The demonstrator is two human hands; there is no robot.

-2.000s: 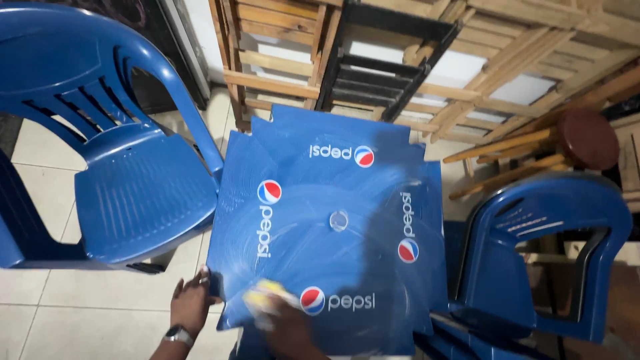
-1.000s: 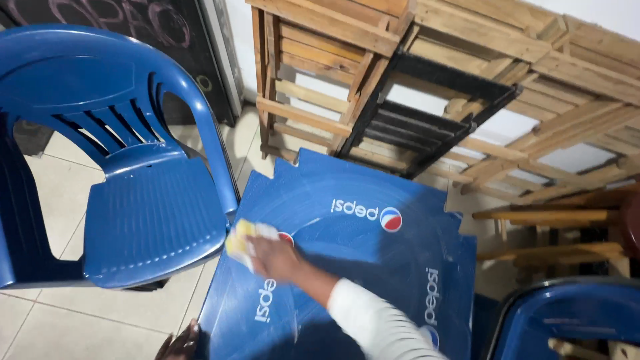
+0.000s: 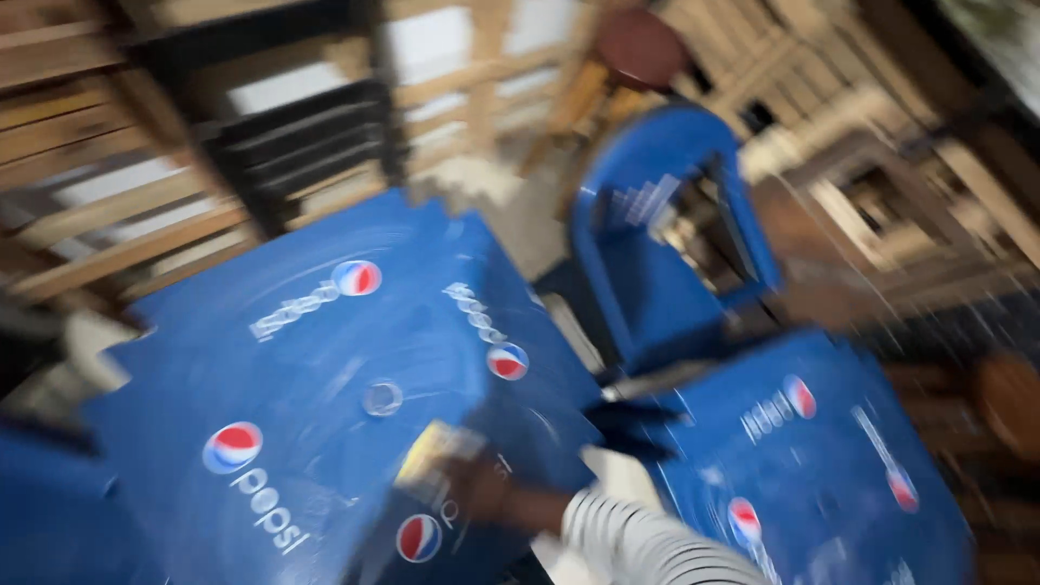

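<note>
A blue plastic table [image 3: 309, 366] printed with Pepsi logos fills the lower left and centre, its surface streaked and shiny. My right hand [image 3: 479, 479], blurred by motion, presses a yellow and white cloth or sponge [image 3: 435, 459] onto the tabletop near its lower right part. A striped light sleeve covers that forearm. The round cap [image 3: 383, 398] at the table's middle lies just up and left of the cloth. My left hand is out of the frame.
A second blue Pepsi table [image 3: 788, 455] stands at the right. Behind it are a blue plastic chair [image 3: 674, 244] and a stool with a dark red seat [image 3: 642, 49]. Wooden pallets [image 3: 130, 162] line the back, with a black slatted wooden piece [image 3: 309, 130] among them. Part of a blue object shows at the lower left.
The view has swung right, bringing the second table in. My right hand has moved with the cloth from the table's left edge to its lower right part. My left hand has left the view.
</note>
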